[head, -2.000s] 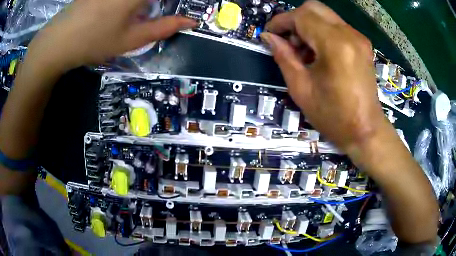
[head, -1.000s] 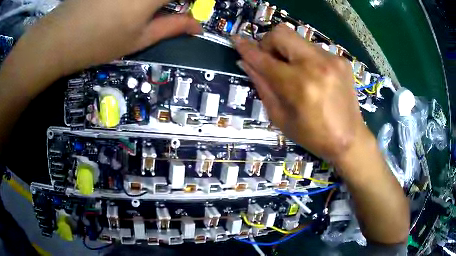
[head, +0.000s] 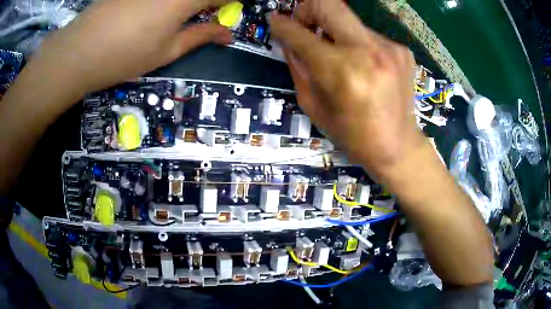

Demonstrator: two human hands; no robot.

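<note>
The top power strip assembly [head: 258, 50] lies at the upper edge of the view, partly hidden by both hands. It shows a yellow block [head: 229, 14] and small parts on a dark board. My left hand [head: 175, 27] rests on its left end, thumb on the near rim; its other fingers are cut off by the top edge. My right hand [head: 356, 78] is over the strip just right of the yellow block, fingers bent together on or above the small parts. Whether its fingertips hold something cannot be seen.
Three more open strips lie side by side nearer me: upper [head: 193, 148], middle [head: 181, 226] and lower [head: 205, 282]. Yellow and blue wires stick out at their right ends. A white plug [head: 481, 113] and bagged cord [head: 492, 175] lie right, beside the speckled edging [head: 438, 51].
The view has shifted, so the strips appear further left than at first. My right hand has moved from the top strip's near rim onto its small parts. My left hand stays at the strip's left end.
</note>
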